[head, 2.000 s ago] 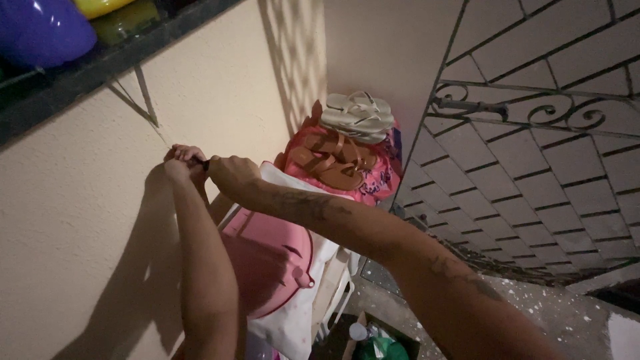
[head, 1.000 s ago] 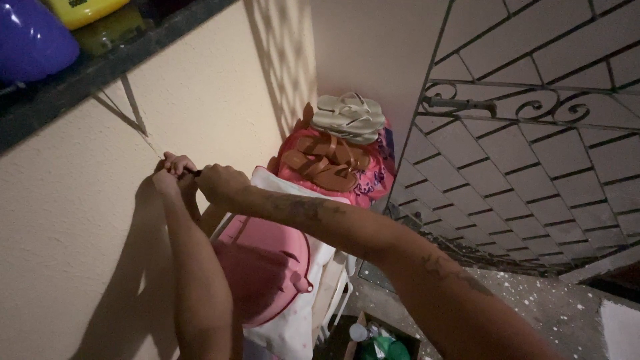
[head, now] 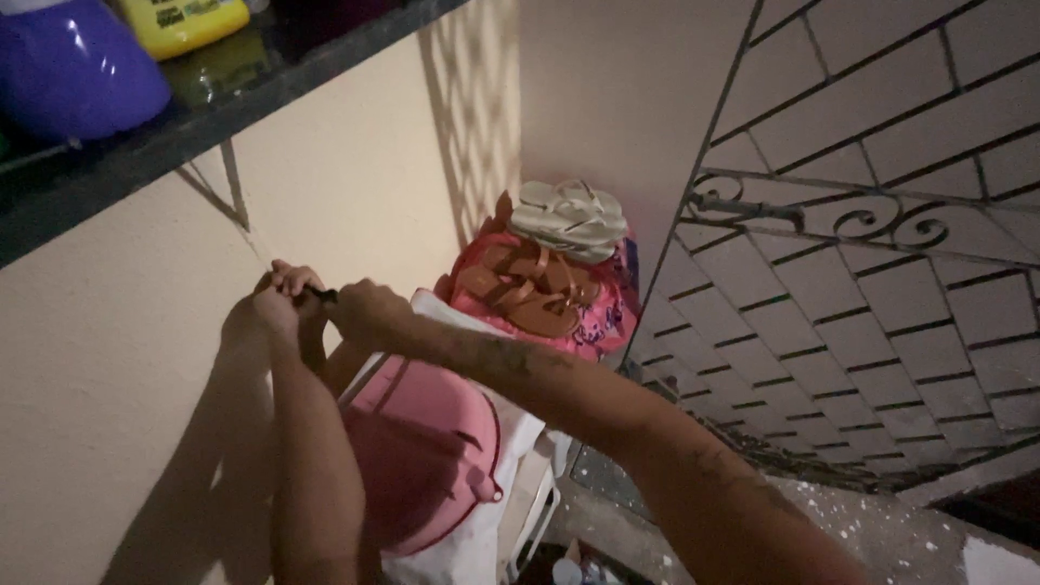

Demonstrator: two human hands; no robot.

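Close against the cream wall, my left hand [head: 288, 288] has its fingers bent near the wall; what they hold is too small to tell. My right hand [head: 366, 313] is closed around a dark, slim handle [head: 323, 294] that reaches toward my left hand. The tip of this tool is hidden by my fingers. A triangular metal shelf bracket [head: 236, 187] is fixed to the wall just above my hands. Below my right forearm lies a round pink plastic lid or basin [head: 431, 455] on white cloth.
A dark stone shelf [head: 268, 106] at upper left bears a purple container [head: 77, 73] and a yellow bottle [head: 191, 24]. Brown sandals [head: 528, 292] and pale flip-flops [head: 569, 218] rest on a pink printed bag [head: 609, 325]. A metal gate [head: 812, 219] stands at right.
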